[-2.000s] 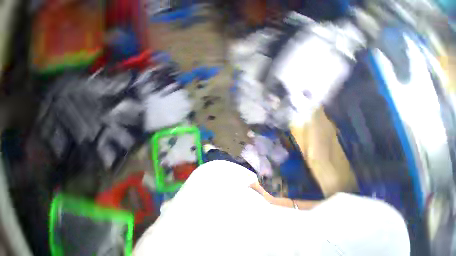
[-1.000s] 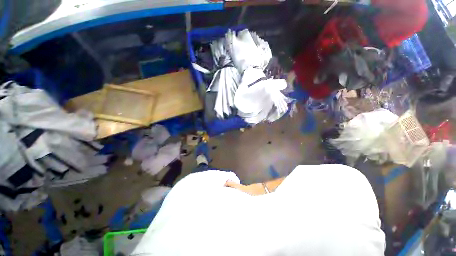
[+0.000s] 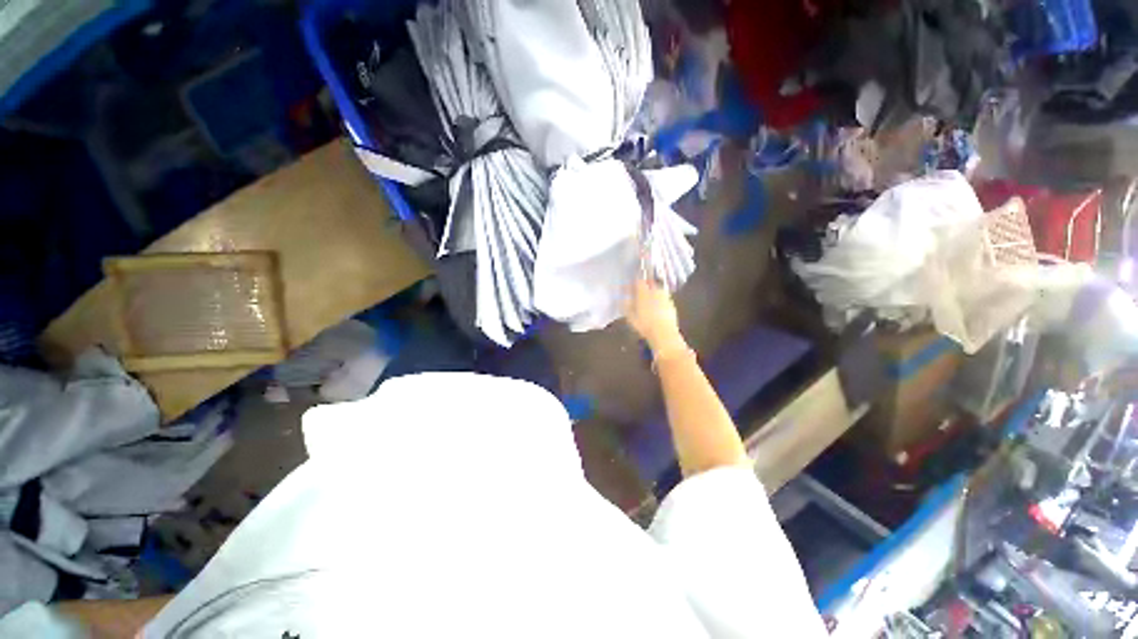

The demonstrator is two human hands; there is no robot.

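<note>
Two bundles of white and grey cut pieces, each tied at the middle with fanned ends, lie in a blue crate: a left bundle and a right bundle. My right hand reaches out and is at the lower right edge of the right bundle, beside a dark strip. The fingers are small and blurred, so I cannot tell if they are closed on the cloth. My left forearm shows at the bottom left edge; my left hand is not visible.
A wooden frame lies on a brown board at left. Grey loose panels are heaped at lower left. A whitish plastic bag, a cardboard box and a blue-edged table are at right.
The view has moved closer to the tied bundles. My right arm, earlier bent near the body, is now stretched out to the right bundle. My left forearm has come into view.
</note>
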